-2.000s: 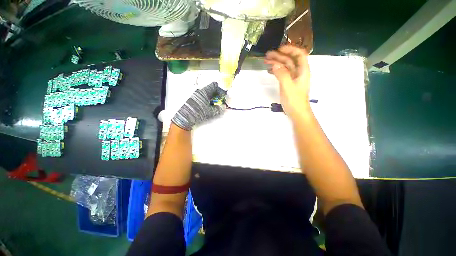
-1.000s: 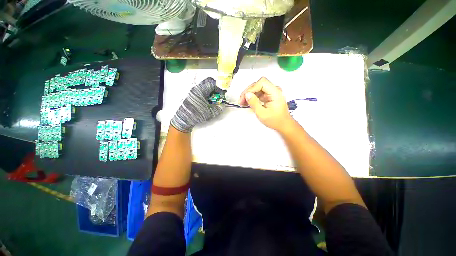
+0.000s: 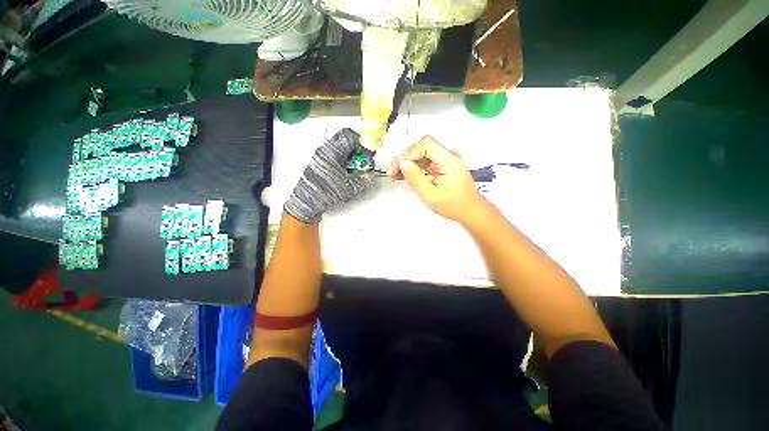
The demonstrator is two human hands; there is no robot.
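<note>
My left hand (image 3: pixel 325 179), in a grey-black striped glove, holds a small green circuit board (image 3: pixel 360 162) between its fingers. My bare right hand (image 3: pixel 436 178) pinches a thin black cable (image 3: pixel 379 172) just right of the board. The cable's thicker black end (image 3: pixel 483 175) shows beyond my right hand, over the white sheet. The pale wrapped arm of the machine (image 3: pixel 379 84) slants down to just above the board. Whether the cable touches the board is too small to tell.
Green-white board groups (image 3: pixel 124 166) lie in rows on the black mat (image 3: pixel 139 274) at left. The brown machine stand (image 3: pixel 497 71) and a fan (image 3: pixel 215 17) are at the top. Blue bins (image 3: pixel 169 385) sit below the left bench edge, one with a clear plastic bag (image 3: pixel 160 341).
My right hand came down from its raised position, pinched the cable and moved slightly left toward the board. My left hand stays nearly in place. The view shifted slightly.
</note>
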